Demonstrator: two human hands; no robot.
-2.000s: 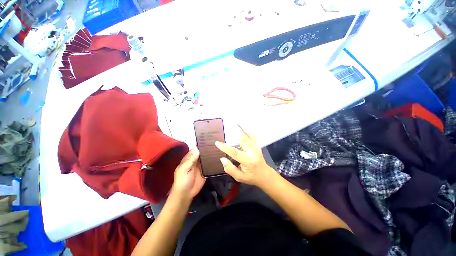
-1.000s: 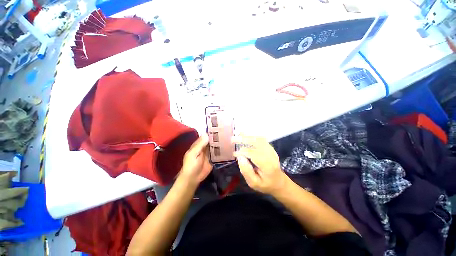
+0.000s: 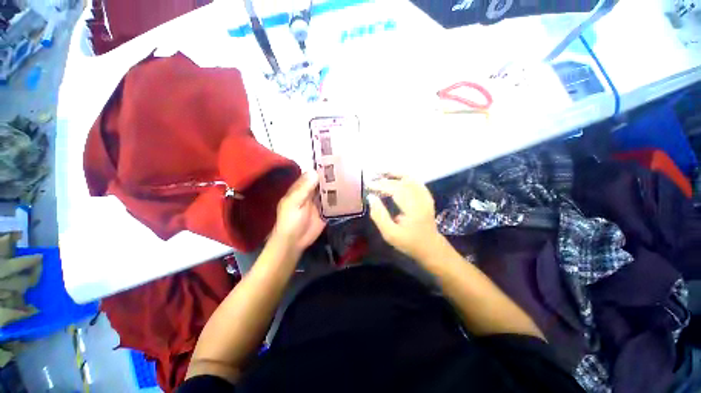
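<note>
A smartphone (image 3: 338, 165) with a lit pinkish screen is held upright over the table's front edge. My left hand (image 3: 301, 215) holds it at its lower left side. My right hand (image 3: 403, 211) is beside its lower right edge, fingers bent, thumb close to the phone; whether it touches is unclear. A red garment piece (image 3: 181, 146) lies on the table left of my left hand, with a whitish zipper or piping line (image 3: 184, 186) and a dark opening facing the phone.
The sewing machine's needle area (image 3: 300, 80) is just beyond the phone. Red-handled scissors (image 3: 466, 96) lie to its right on the white table (image 3: 84, 261). Red fabric (image 3: 173, 318) hangs below the table's left edge. Dark purple and plaid garments (image 3: 530, 261) are heaped at right. Blue bins stand at both sides.
The view has tilted down, so table and machine sit higher in the picture. The phone's screen changed from a list to pinkish with dark blocks. My right hand's fingers moved off the screen to its edge.
</note>
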